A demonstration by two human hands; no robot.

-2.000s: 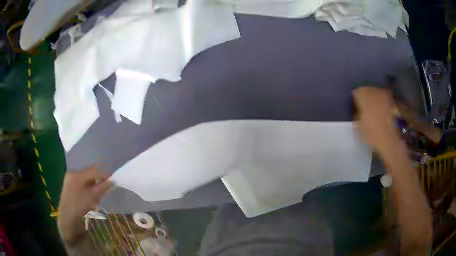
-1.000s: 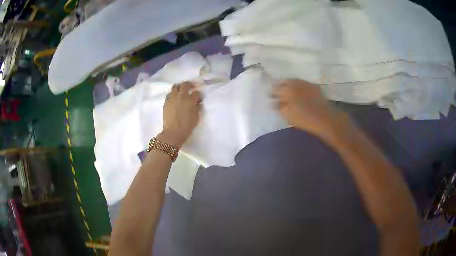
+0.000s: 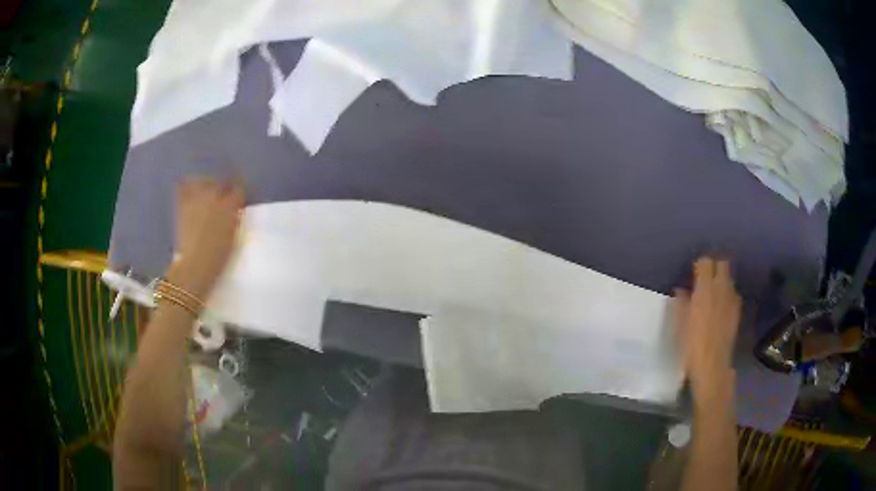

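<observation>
A white cut garment panel [image 3: 384, 254] lies flat along the near side of the grey-purple ironing table [image 3: 480, 163], its long curved edge facing away and a notch in its near edge. My left hand [image 3: 206, 225], blurred, is at the panel's left end, with fingertips at its far corner. My right hand [image 3: 709, 316] is at the panel's right end, fingers together on its edge. The steam iron [image 3: 783, 338] stands at the right edge of the table, away from my right hand.
White panels [image 3: 384, 38] lie across the far left, with a small piece [image 3: 317, 91] sticking out. A rumpled cream stack [image 3: 711, 58] is at the far right. Yellow wire baskets [image 3: 96, 336] hang at both front corners. Tape rolls [image 3: 207, 334] hang at left.
Both hands have moved from the far pile back to the near side, now at the ends of a panel. The view has shifted, and the iron is now visible at right.
</observation>
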